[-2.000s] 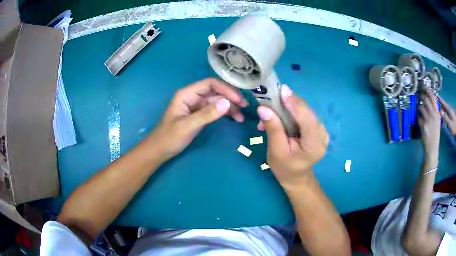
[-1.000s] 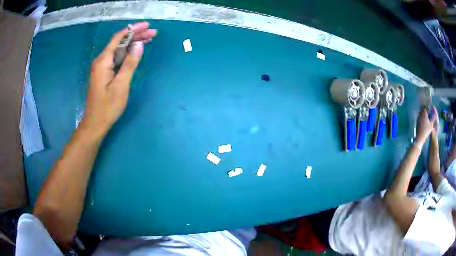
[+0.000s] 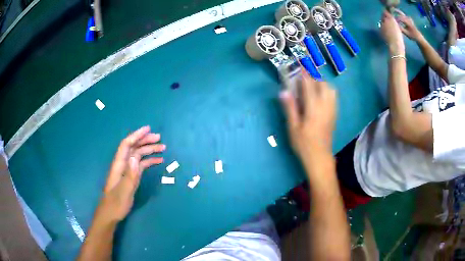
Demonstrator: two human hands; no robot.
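Several part-assembled handheld fan units lie in a group at the upper middle right, with round grey-beige heads and blue batteries in open handles. My right hand (image 3: pixel 312 114) is blurred and reaches to the nearest fan unit (image 3: pixel 267 42); its thumb and fingers close around the handle below the head, hiding most of that handle. My left hand (image 3: pixel 133 171) is over the table at the lower left, fingers spread and apart, with nothing visible in it.
Small white pads (image 3: pixel 218 166) are scattered on the green table (image 3: pixel 224 120). A small dark piece (image 3: pixel 175 85) lies further back. A cardboard box (image 3: pixel 14 219) and white sheet (image 3: pixel 31 216) are at the left edge. Another worker's arm (image 3: pixel 403 89) is at the right.
The view has swung right. My right hand has come into view at the fan units. My left hand, earlier around a narrow grey-beige shell, now shows open fingers and no shell.
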